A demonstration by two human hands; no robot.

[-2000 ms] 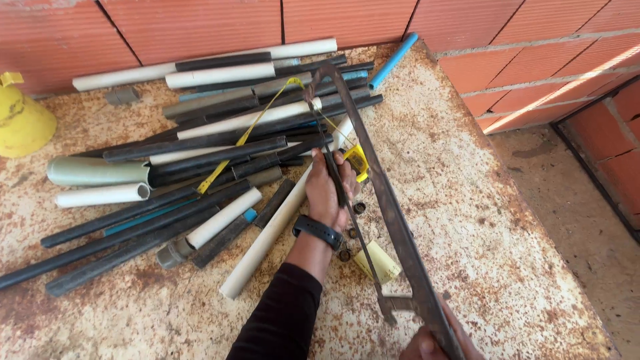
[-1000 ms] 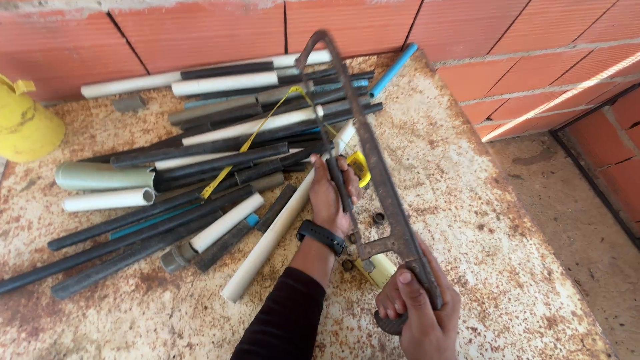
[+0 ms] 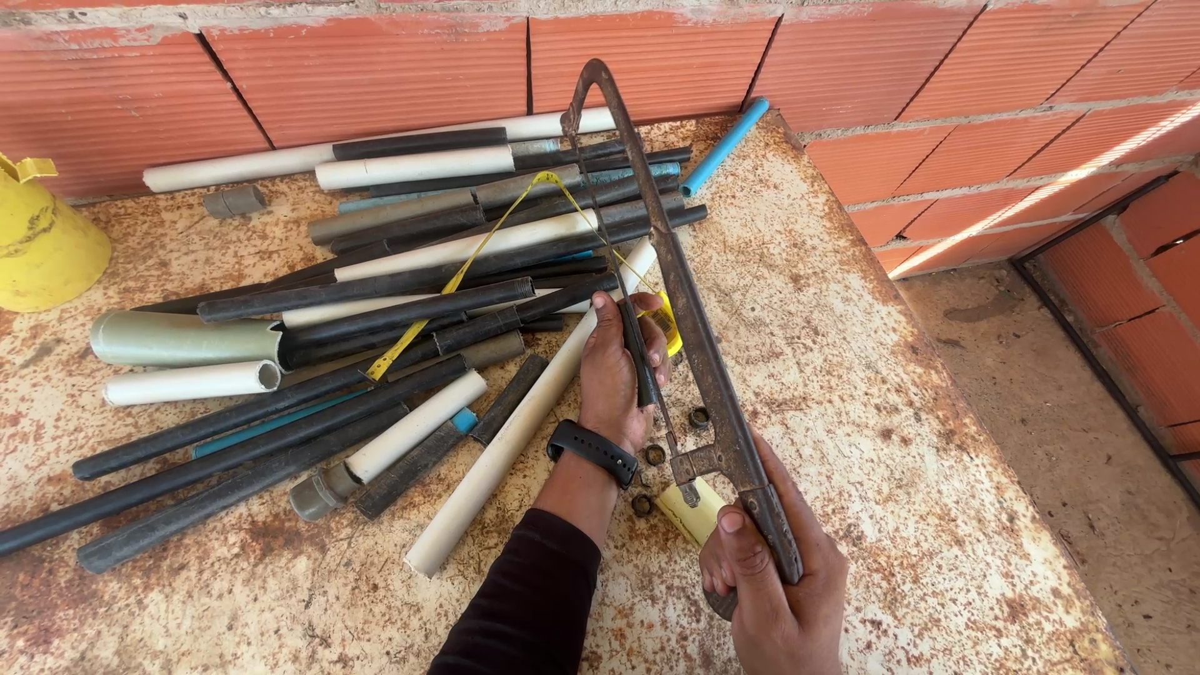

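Note:
My right hand (image 3: 783, 572) is closed round the handle end of a worn metal hacksaw (image 3: 689, 300), whose frame points up and away. The hacksaw's blade side faces left, close to my left hand (image 3: 619, 375). That hand, with a black wristband, grips a slim tool with a black handle (image 3: 637, 352); its kind is not clear. Under the left hand lies a long cream plastic pipe (image 3: 497, 459). A yellow tape measure (image 3: 667, 323) sits partly hidden behind the hacksaw, its bent tape (image 3: 455, 281) stretching over the pipes.
Many black, white and blue pipe pieces (image 3: 375, 323) cover the left of the rusty metal table (image 3: 900, 450). Small dark rings (image 3: 698, 417) and a pale yellow piece (image 3: 694, 511) lie near my hands. A yellow container (image 3: 47, 248) stands far left. A brick wall (image 3: 375, 75) borders the back.
My right hand has come up from the lower edge with the hacksaw, and more of the hand shows. The left hand has stayed over the cream pipe.

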